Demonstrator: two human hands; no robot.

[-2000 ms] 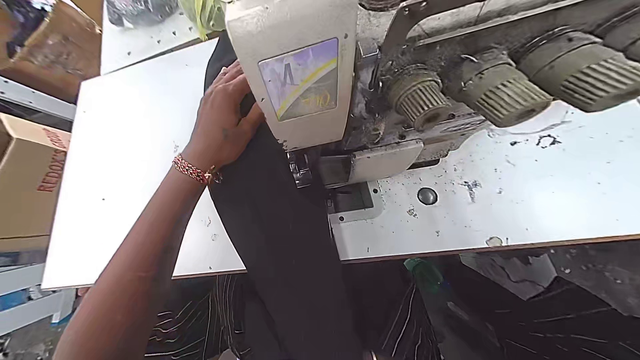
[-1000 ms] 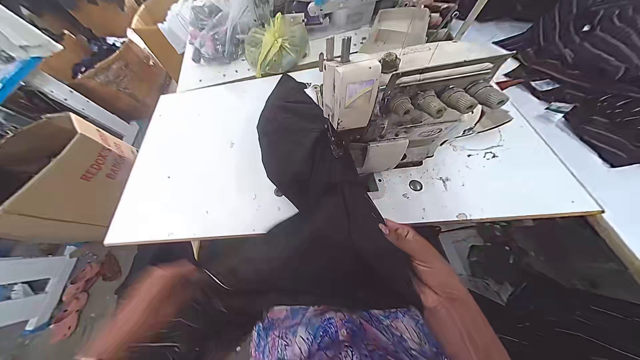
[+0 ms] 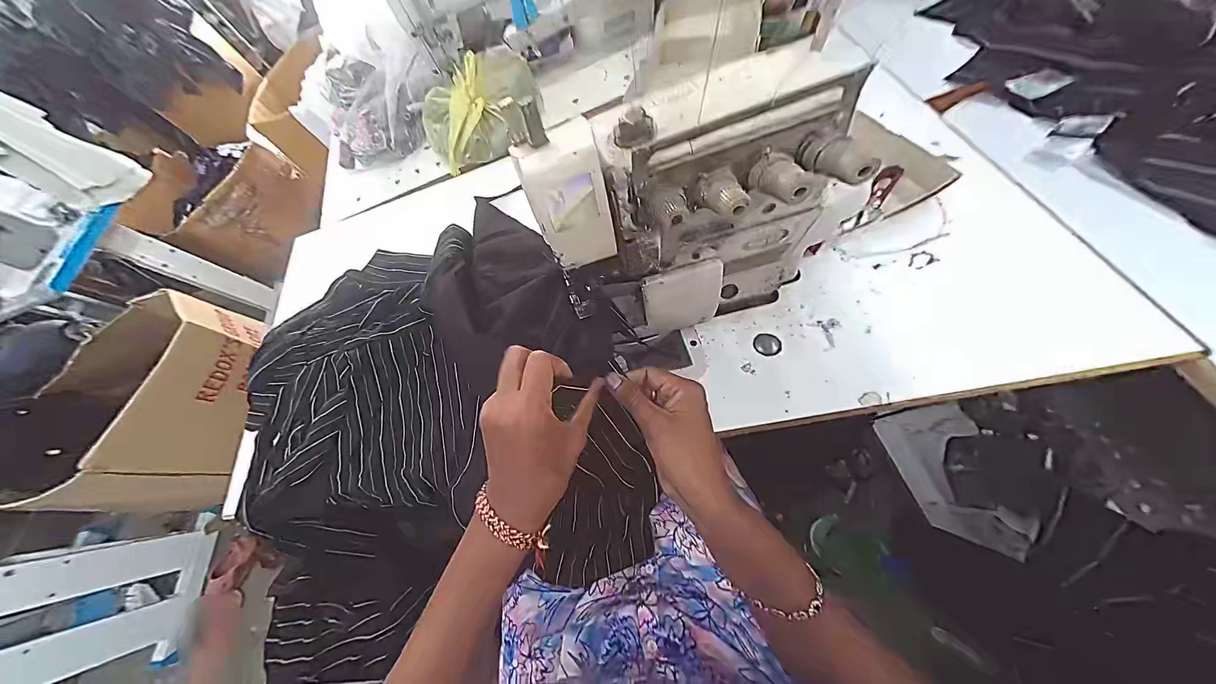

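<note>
Black fabric with pale stripes (image 3: pixel 380 408) drapes over the left of the white machine table and down over the lap. A plain black part of the garment (image 3: pixel 503 294) lies against the presser foot (image 3: pixel 578 299) of an overlock sewing machine (image 3: pixel 703 190). Just in front of the foot, my left hand (image 3: pixel 532 427) pinches the cloth edge between thumb and fingers. My right hand (image 3: pixel 670 418) pinches the same edge, its fingertips almost touching those of the left. What lies beneath the fingers is hidden.
Red-handled thread snips (image 3: pixel 879 195) lie right of the machine. A cardboard box (image 3: pixel 180 389) stands left of the table (image 3: pixel 950 313). Behind are a knotted yellow-green bag (image 3: pixel 475 109) and a clear plastic bag (image 3: pixel 375 104). Dark striped cloth (image 3: pixel 1140 104) lies at the far right.
Both hands, apart on either side of the garment one second ago, have come together near the presser foot. Striped fabric now covers the table's left part, where bare tabletop showed. The view has shifted.
</note>
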